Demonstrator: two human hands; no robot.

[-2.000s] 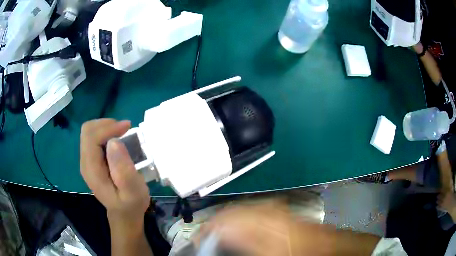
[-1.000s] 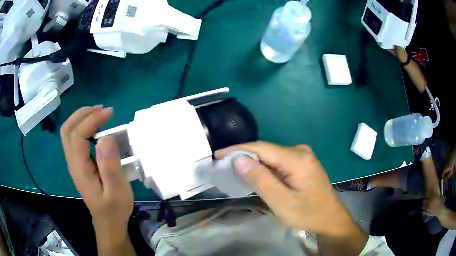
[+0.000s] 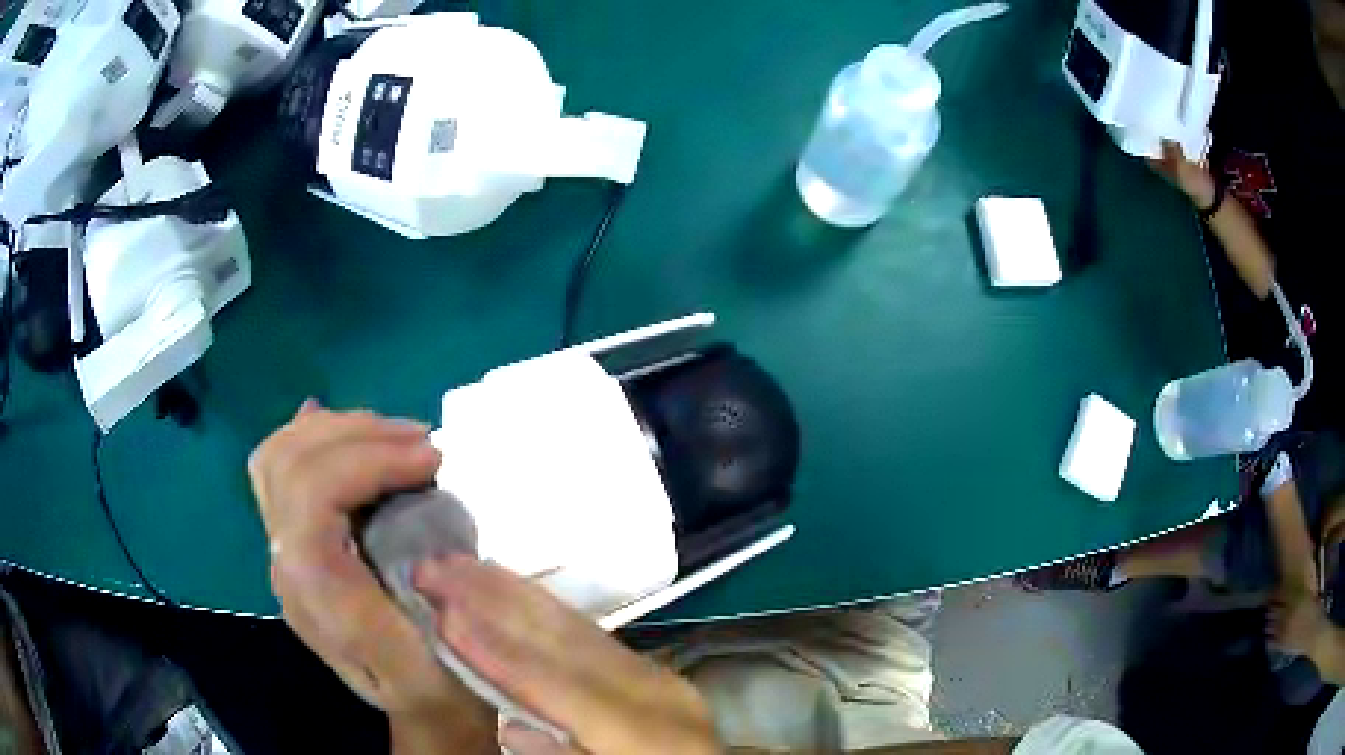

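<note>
A white security camera (image 3: 553, 479) with a glossy black ball end (image 3: 726, 435) lies on its side at the table's near edge, the ball end to the right and two white antennas beside it. My left hand (image 3: 332, 516) is curled round its bracket end at the left. My right hand (image 3: 568, 664) holds a grey cleaning cloth (image 3: 421, 534) against that same end, close to the left fingers. The two hands and cloth hide the bracket.
Other cameras (image 3: 443, 126) lie at the far left, with black cables. A squeeze bottle (image 3: 870, 140) stands ahead. Two white blocks (image 3: 1018, 242) and another bottle (image 3: 1221, 409) are at the right. Another person's hand (image 3: 1184, 173) holds a camera (image 3: 1136, 74) there.
My right hand with the cloth has moved left, from beside the black ball to the bracket end. My left fingers have closed in more around that end.
</note>
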